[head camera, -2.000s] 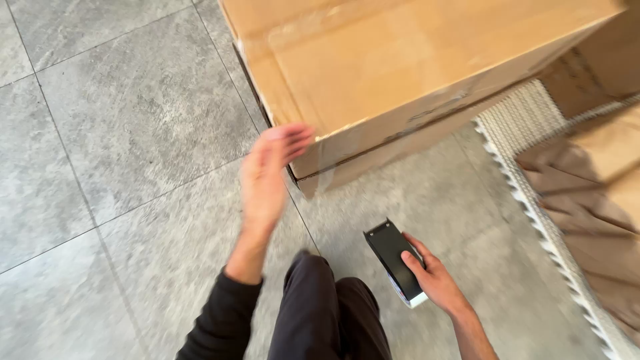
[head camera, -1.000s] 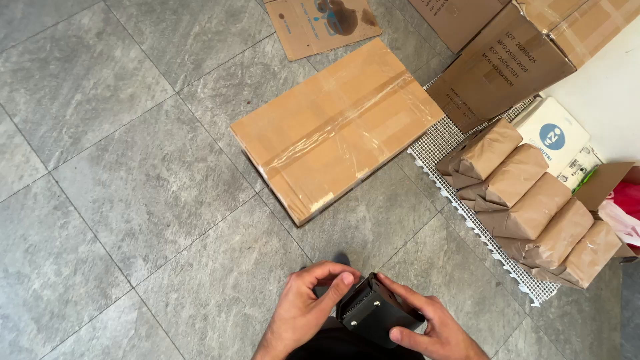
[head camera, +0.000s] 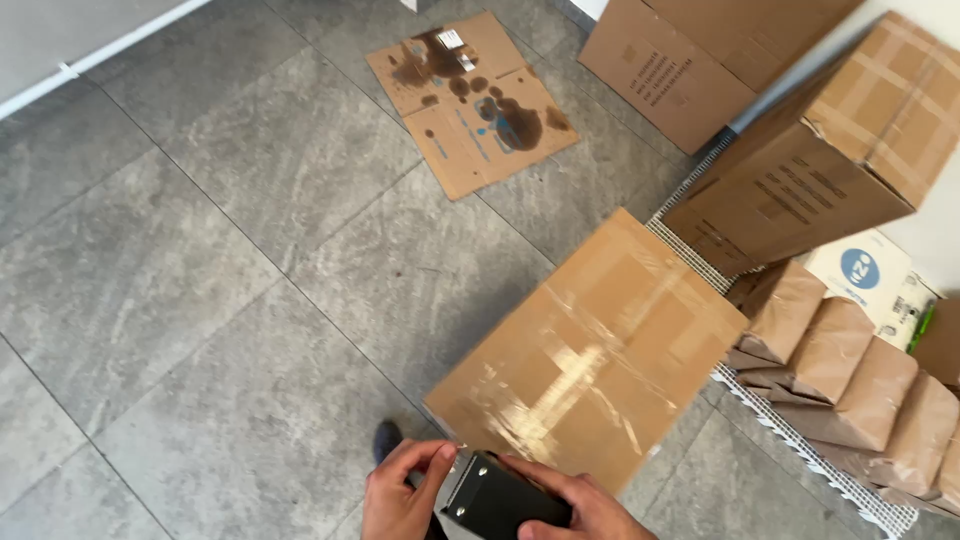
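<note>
My right hand grips a black handheld tool, which has a serrated edge and two metal studs and looks like a tape dispenser. Just left of that edge is my left hand, thumb and forefinger close together. A small pale, clear bit shows by the thumb tip, and I cannot tell whether the fingers pinch it. Beyond both hands a large closed cardboard box lies on the floor, with shiny clear tape across its top. The box's near edge is partly hidden behind my right hand.
A flat, stained cardboard sheet lies on the tiles. At the right, a tall taped carton and several brown paper packages stand on a white mesh mat. Another carton is behind, and a white printed box is near the wall.
Two seconds ago my left hand was by the box corner, apart from the black tool; now both hands are together at the tool. The view has shifted, showing more floor beyond the box.
</note>
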